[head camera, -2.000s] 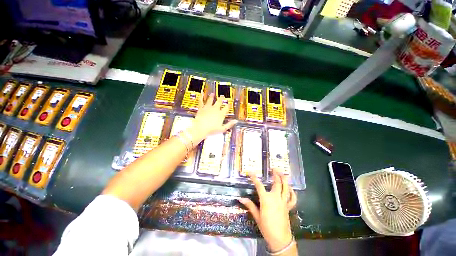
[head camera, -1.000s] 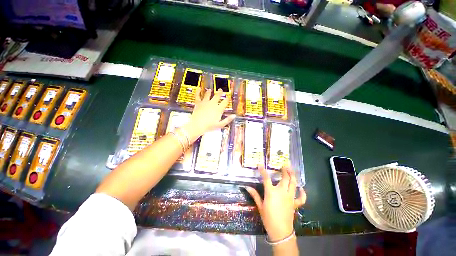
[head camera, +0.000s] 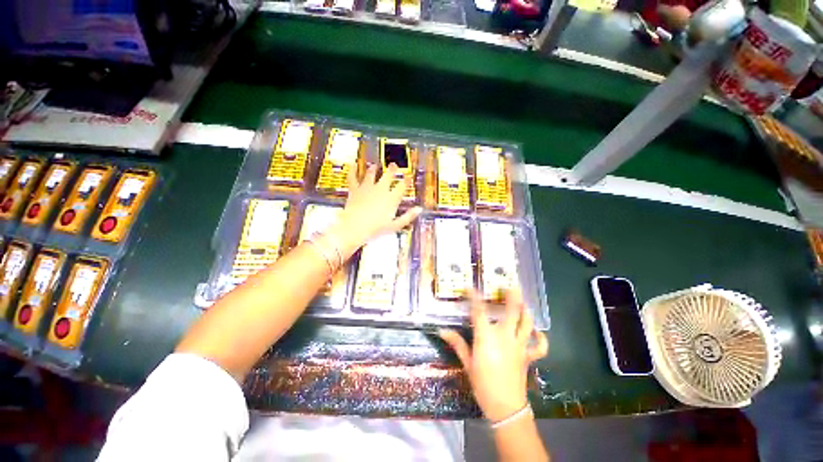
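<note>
A clear plastic tray (head camera: 411, 318) holds two rows of yellow keypad phones, screens facing up. Most screens are lit white; the middle back-row phone (head camera: 395, 155) has a dark screen. My left hand (head camera: 372, 206) reaches across the tray, fingertips on the lower part of that phone, covering its keypad. My left forearm partly hides the second front-row phone (head camera: 321, 219). My right hand (head camera: 497, 354) is at the tray's near right edge, fingers spread, slightly blurred, fingertips by the keypad of the front right phone (head camera: 498, 259); it holds nothing.
Another tray with phones back side up (head camera: 81, 296) lies at left. A monitor (head camera: 77, 32) stands behind it. At right are a small dark block (head camera: 581, 246), a white-framed smartphone (head camera: 623, 326), a cream fan (head camera: 710, 347) and a metal post (head camera: 645, 113). Dark shiny film (head camera: 361, 374) lies nearest me.
Four back-row screens have gone from dark to white over the frames, the second from left most recently. My left hand stays over the middle phone; my right hand hovers around the near right corner.
</note>
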